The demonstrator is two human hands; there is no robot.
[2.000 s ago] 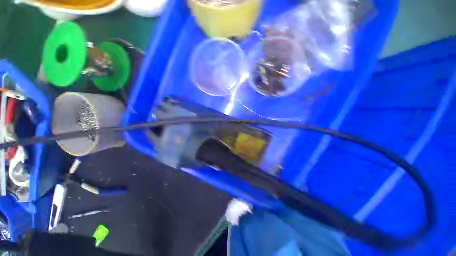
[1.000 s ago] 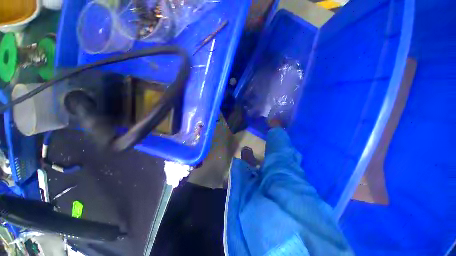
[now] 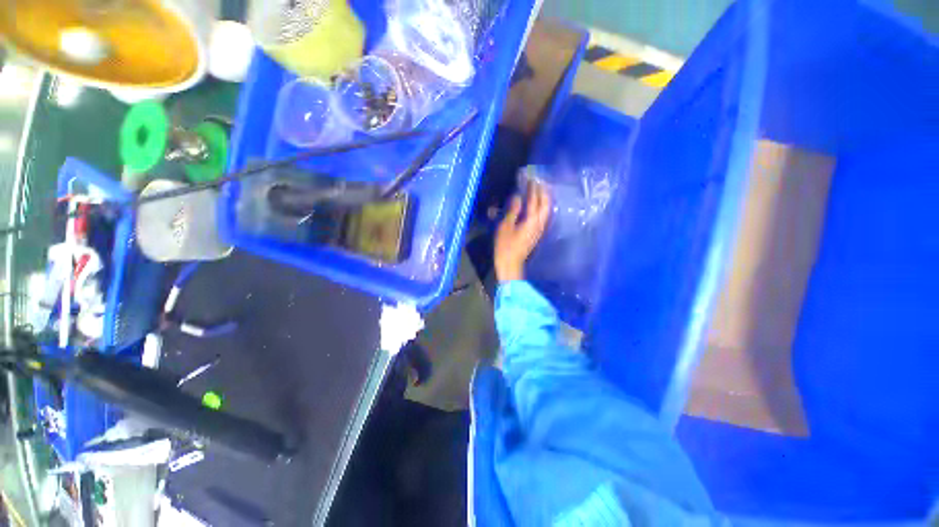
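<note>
My right hand point(image 3: 523, 229), bare and in a blue sleeve, reaches from the lower right to the left side of a small blue bin point(image 3: 602, 121). Its fingers are bent over the near edge of a crinkled clear plastic bag point(image 3: 582, 201) in this bin. The fingertips are partly blurred against the film, and what the bag holds cannot be made out. My left hand is not in view.
A large blue bin point(image 3: 710, 242) with cardboard point(image 3: 767, 278) stands at right. A blue tray point(image 3: 340, 270) holds cups and a black-cabled tool. The electric screwdriver point(image 3: 180, 401) hangs over the black mat point(image 3: 299, 340). Green-flanged spool point(image 3: 144, 134) at upper left.
The view has swung right from the tray to the bins. My right hand has come into clear view and shifted to the small bin's left side, by the clear bag.
</note>
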